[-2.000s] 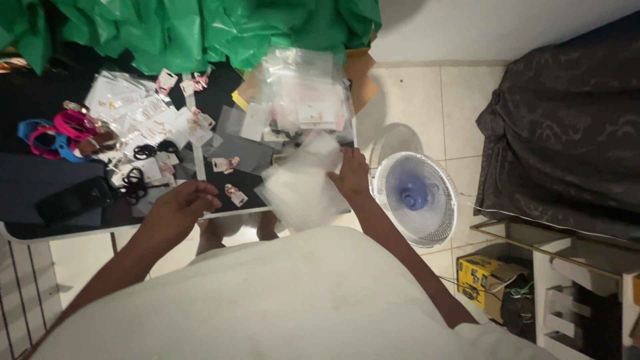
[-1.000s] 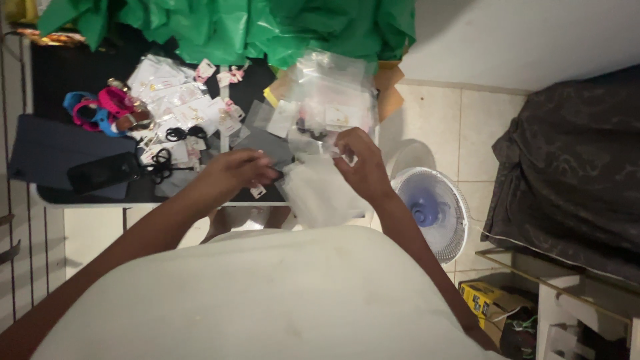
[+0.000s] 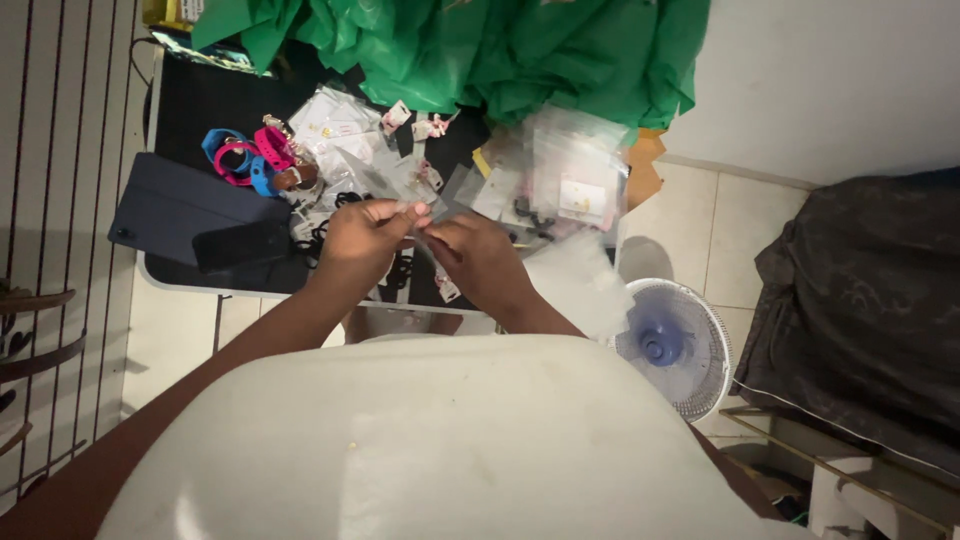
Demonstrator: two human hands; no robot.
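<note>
My left hand (image 3: 367, 236) and my right hand (image 3: 476, 259) meet over the front of the black table (image 3: 217, 281). Between their fingertips they pinch a small clear plastic bag (image 3: 375, 176), which points up and to the left. Just behind lie small carded jewellery pieces in clear bags (image 3: 337, 131). Black hair ties or cords (image 3: 311, 244) are by my left wrist, and a carded pink item (image 3: 446, 285) is under my right hand. Right of my right hand are a pile of empty-looking clear bags (image 3: 581, 277) and a stack of filled clear bags (image 3: 577, 169).
Blue and pink wristwatches (image 3: 255, 161) lie at the left, behind a dark tablet case (image 3: 187, 199) and a black phone (image 3: 240, 246). Green plastic sheeting (image 3: 480, 56) covers the back. A fan (image 3: 671, 349) stands right of the table, near a dark cloth cover (image 3: 862, 322).
My hands have come together over the table, my right hand moving left from the pile of clear bags. A clear bag is now between them. The view has shifted left.
</note>
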